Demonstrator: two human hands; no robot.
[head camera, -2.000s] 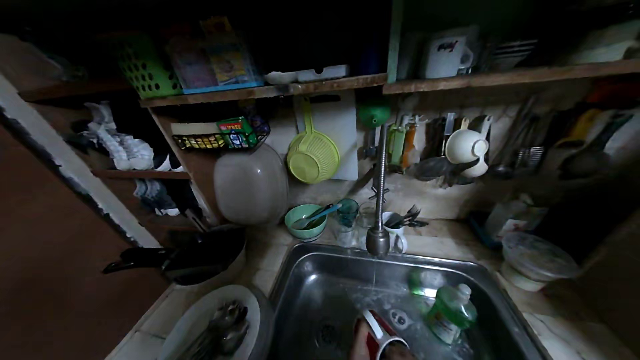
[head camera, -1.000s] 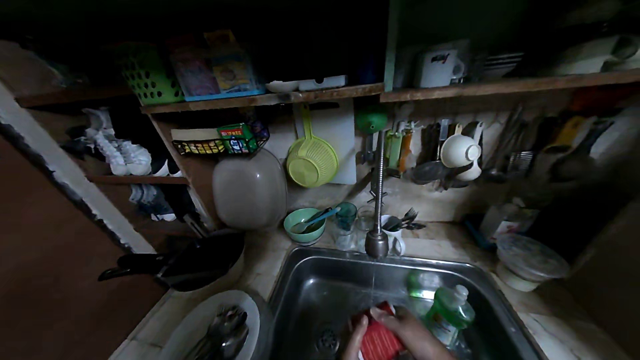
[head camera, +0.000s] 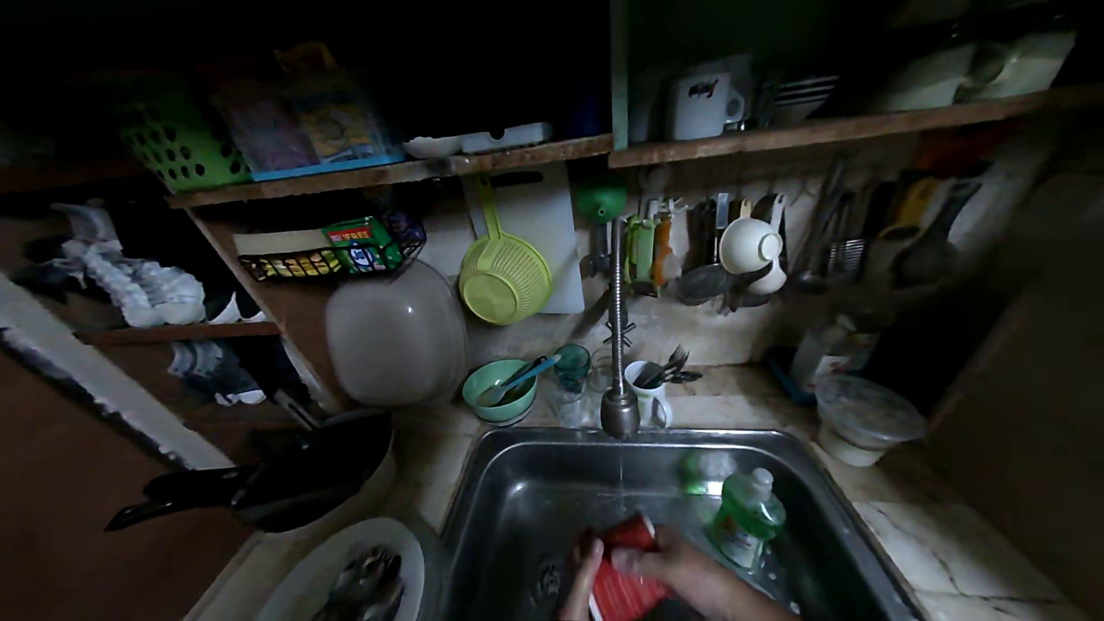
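A red mug (head camera: 628, 586), with a white rim, is held between both hands low over the steel sink (head camera: 552, 457), tilted on its side. My left hand (head camera: 583, 576) grips its left side, and my right hand (head camera: 677, 565) wraps its upper right part with the thumb across it. From the flexible faucet (head camera: 619, 414) a thin stream of water falls just behind the mug. A green dish soap bottle (head camera: 747, 522) stands in the sink to the right of my right hand. The mug's lower end is cut off by the frame edge.
Left of the sink are a white basin (head camera: 289, 580) with spoons and a black pan (head camera: 319, 474). Behind it stand a green bowl (head camera: 500, 392), drinking glasses and a white mug (head camera: 649, 401) of forks. A lidded plastic tub (head camera: 867, 418) sits at the right.
Two seconds ago the mug's white rim and opening faced up; now its red outer side shows. Both hands have shifted around it, and a thin stream of water now runs from the faucet.
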